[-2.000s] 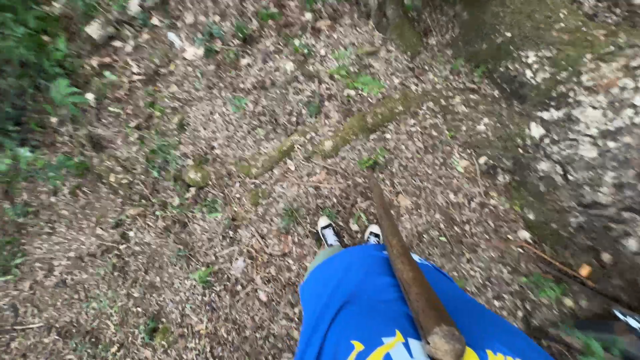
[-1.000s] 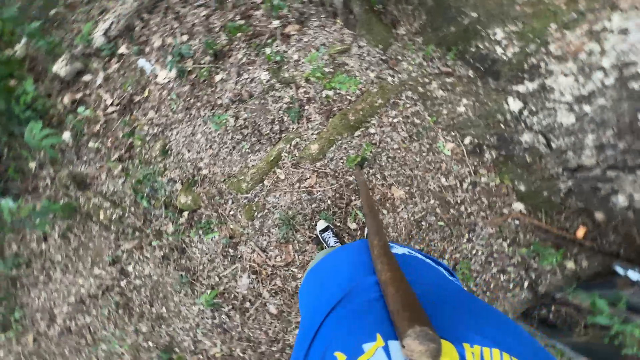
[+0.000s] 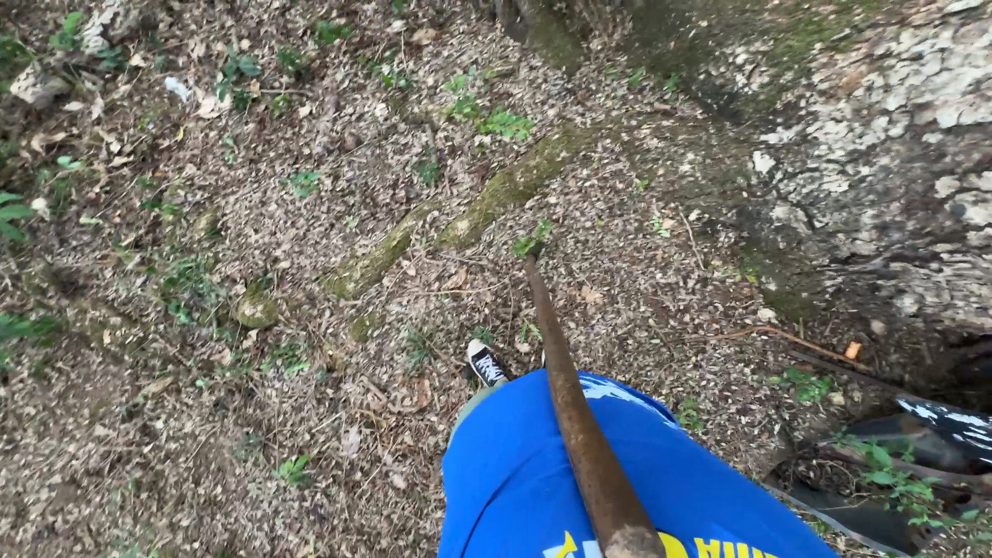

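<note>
Neither my left hand nor my right hand shows in the head view. A long brown wooden pole stands in front of my body, its thick end near the bottom edge and its thin end down by a small green plant. Behind it is my blue shirt with yellow and white print. One black and white canvas shoe shows below the shirt; the other is mostly hidden by the pole. What holds the pole upright cannot be seen.
Mossy roots cross the leaf-strewn ground ahead. A large trunk or rock with pale patches rises at the right. Dark sheet-like debris lies at the lower right, near a thin orange-brown stick. A mossy stone is at the left.
Two seconds ago both shoes showed beside the pole; now the right one is nearly all hidden. The pole's upper end sits slightly further left in the view than at first.
</note>
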